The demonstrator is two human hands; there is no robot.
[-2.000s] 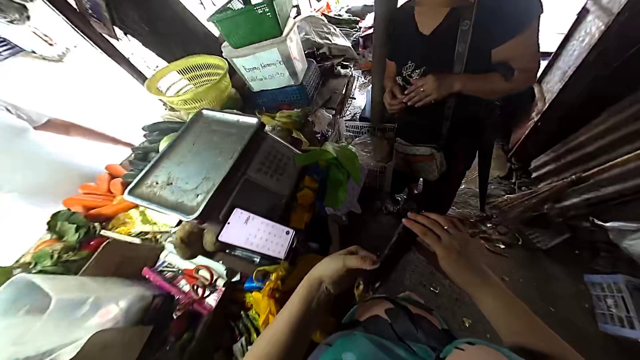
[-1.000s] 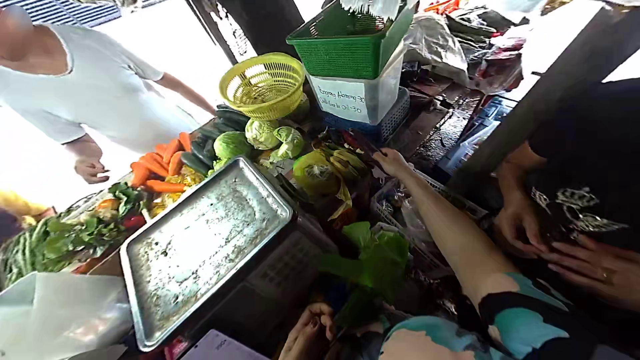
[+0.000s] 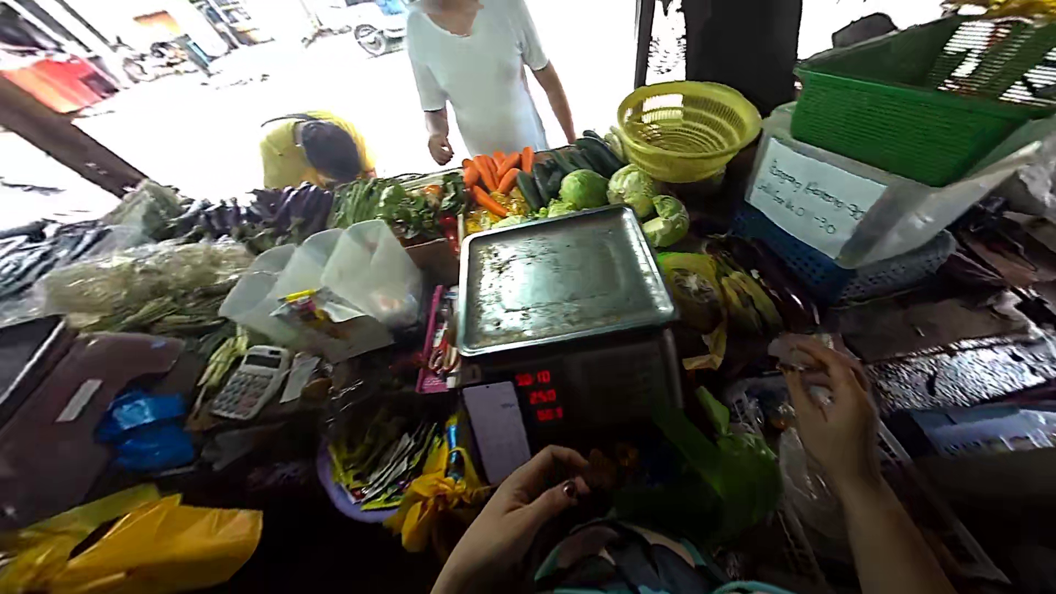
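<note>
My right hand (image 3: 829, 404) is raised at the right, its fingers closed on a piece of clear plastic (image 3: 799, 353) above a white basket. My left hand (image 3: 536, 503) is low at the centre with its fingers curled; whether it holds anything cannot be told. It is nearest to a phone (image 3: 495, 429) leaning against the front of a digital scale (image 3: 606, 371) with lit red digits. The metal pan (image 3: 565, 280) of the scale holds nothing. Between my hands lies a green leafy vegetable or green bag (image 3: 734, 470).
Carrots (image 3: 495, 177), cabbages (image 3: 584, 189) and a yellow colander (image 3: 689, 132) stand behind the scale. A green basket (image 3: 899, 115) tops a labelled container at right. A calculator (image 3: 252, 381) and yellow plastic bags (image 3: 140, 544) lie left. One person in white stands across the stall.
My right hand, which reached toward the produce beside the labelled container, is now nearer to me with clear plastic in its fingers. The view has swung left.
</note>
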